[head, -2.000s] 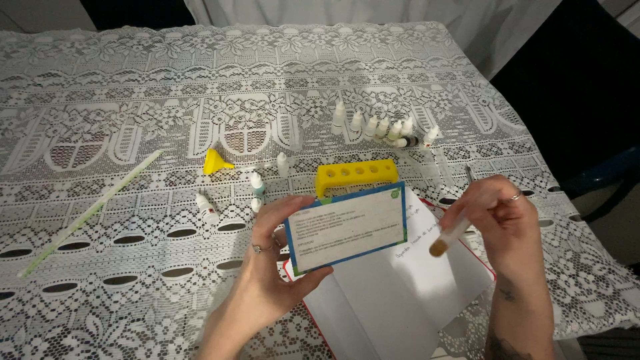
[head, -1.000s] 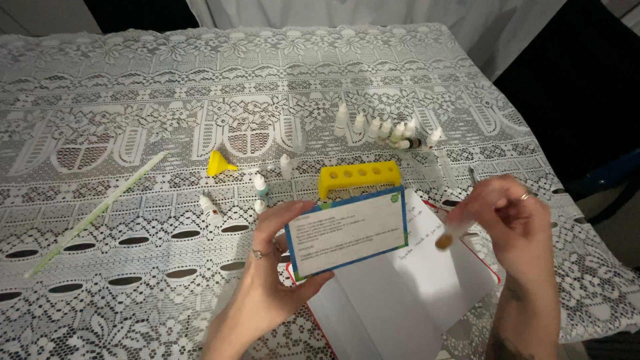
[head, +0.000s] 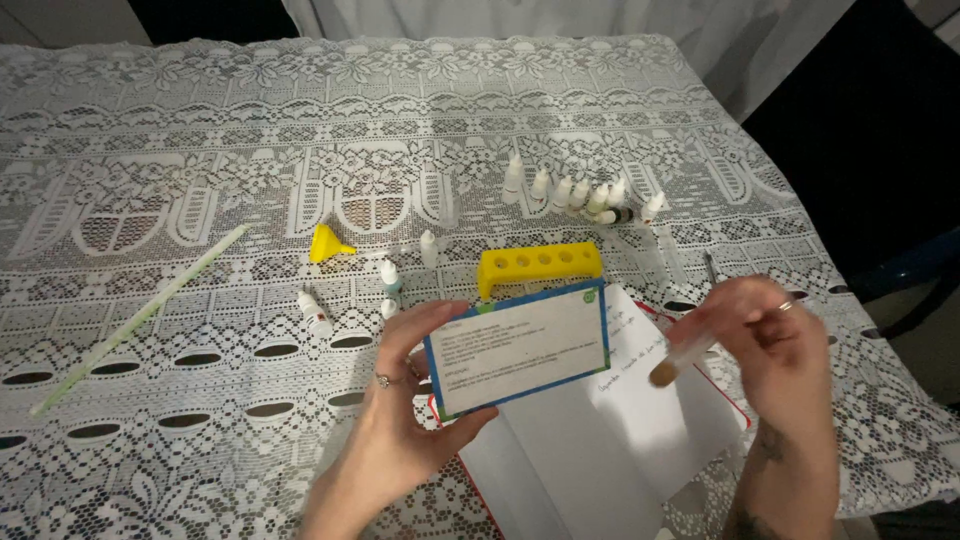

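My left hand [head: 409,397] holds a printed card [head: 525,349] with a blue and green border, tilted toward the camera. In my right hand [head: 757,337] is a clear tube [head: 686,356] with brown material at its lower end, slightly blurred. Both are above an open notebook [head: 570,450] with red cover edges and handwriting on one page. Just behind the card stands a yellow plastic test tube rack [head: 540,265]. Left of it are a teal-tinted dropper bottle [head: 390,277], a white dropper bottle [head: 428,249] and a yellow funnel [head: 328,244].
Several dropper bottles [head: 561,195] stand grouped behind the rack, with a dark-labelled one [head: 616,216] lying down. A pale green strip [head: 142,319] lies at left, near another dropper bottle [head: 314,313]. A metal tool [head: 709,266] lies by my right hand. White lace tablecloth [head: 262,465] covers the table.
My right hand has moved slightly, and the tube in it is tilted differently from two seconds ago. My left hand and the card have stayed nearly still.
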